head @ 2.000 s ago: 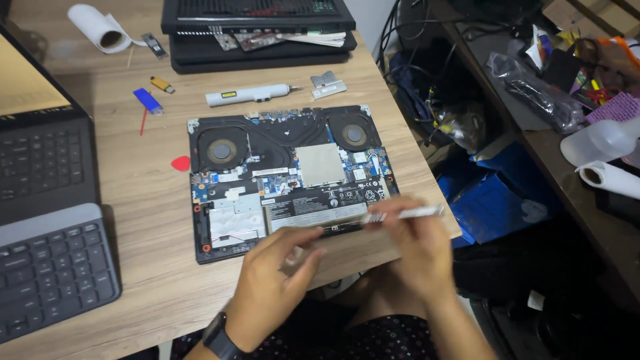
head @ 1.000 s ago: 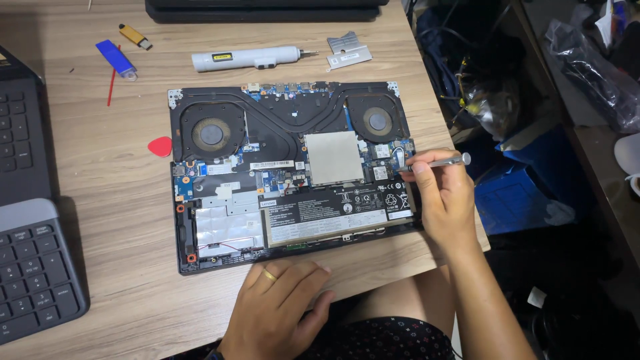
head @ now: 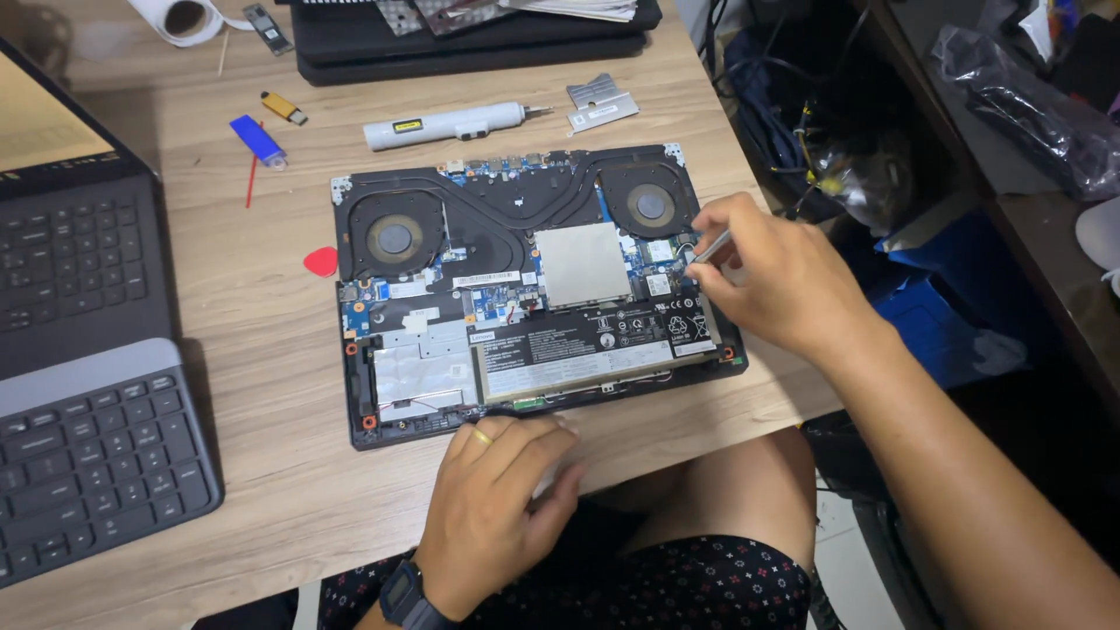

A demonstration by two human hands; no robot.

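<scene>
An opened laptop base (head: 516, 210) lies on the wooden desk, its two fans, boards and battery (head: 595, 346) exposed. My right hand (head: 770, 271) pinches a thin metal tool (head: 713, 247) between thumb and fingers; its tip is at the small boards and cables under the right fan (head: 650, 201). My left hand (head: 503, 499), with a ring and a wristwatch, rests at the desk's front edge by the near side of the laptop base, fingers curled. Whether it touches the base I cannot tell, and nothing shows in it.
Behind the base lie an electric screwdriver (head: 446, 125) and a metal bracket (head: 602, 105). A red pick (head: 321, 262), a blue USB stick (head: 256, 140) and a yellow one (head: 284, 108) are to the left. Another laptop (head: 79, 210) and a keyboard (head: 96, 472) stand far left.
My right hand was over the battery's front right two seconds ago; it moved to the area below the right fan. The tool, held more level a second ago, now slants down there.
</scene>
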